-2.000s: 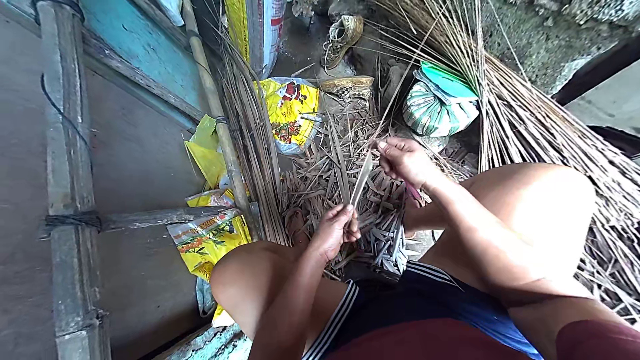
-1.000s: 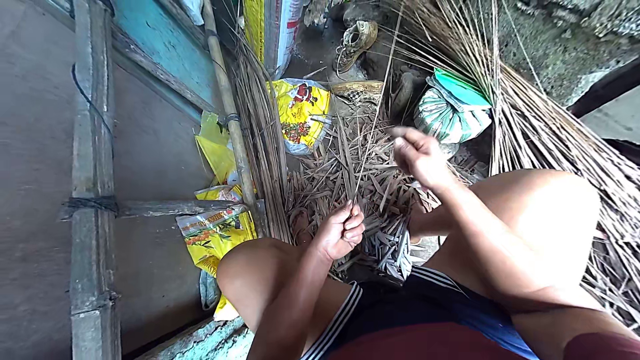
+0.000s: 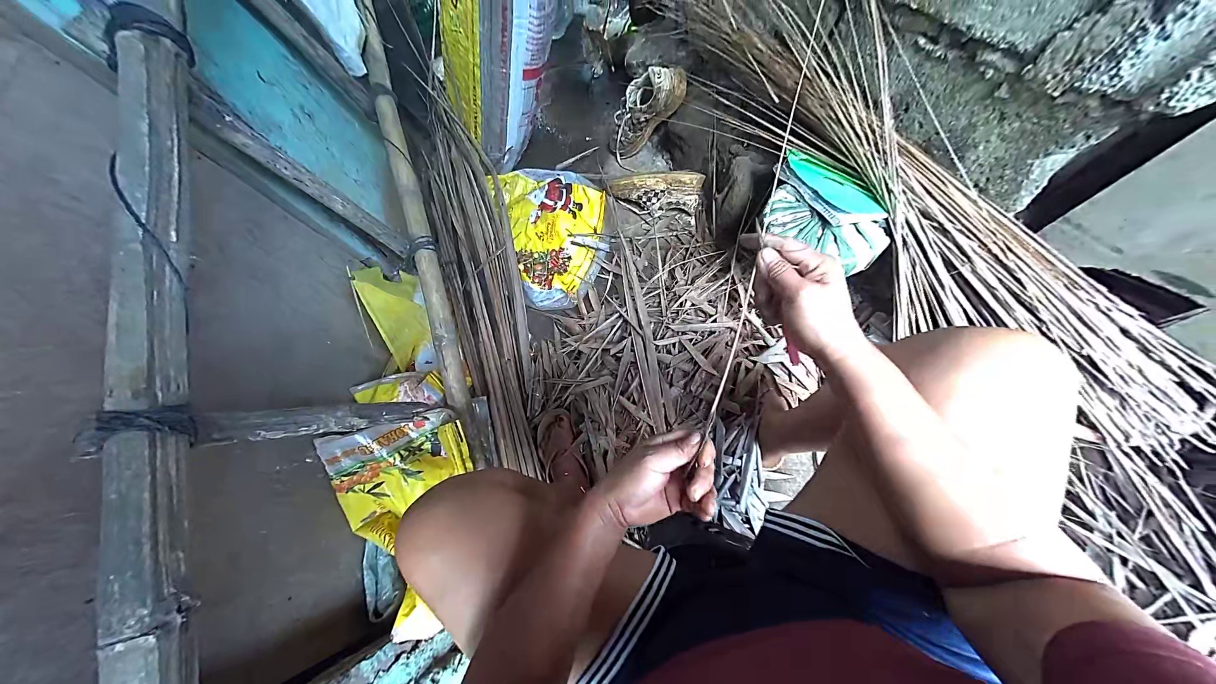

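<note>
A long thin palm-leaf midrib (image 3: pixel 736 353) runs upward between my two hands, past the top of the view. My left hand (image 3: pixel 663 477) is closed on its lower end, above my lap. Higher and to the right, my right hand (image 3: pixel 796 285) pinches it and also holds a small dark red thing (image 3: pixel 792 350), perhaps a handle; any blade is hidden. Below the hands, dry leaf strips (image 3: pixel 655 332) litter the ground between my feet. A bundle of midribs or stalks (image 3: pixel 959 247) lies at the right; a bundle of dry leaves (image 3: pixel 475 237) stands left of the litter.
Bamboo poles (image 3: pixel 147 313) tied with dark cord stand at the left, with yellow plastic packaging (image 3: pixel 389 475) beside them. Ahead are a yellow printed bag (image 3: pixel 554 237), a worn shoe (image 3: pixel 651 109) and a green and white bundle (image 3: pixel 826 218). A rough stone wall (image 3: pixel 997 85) rises at the upper right.
Two seconds ago a broader leaf strip stood up from my left hand; now a thin midrib shows there. My right hand moved up and right, then came back onto the midrib.
</note>
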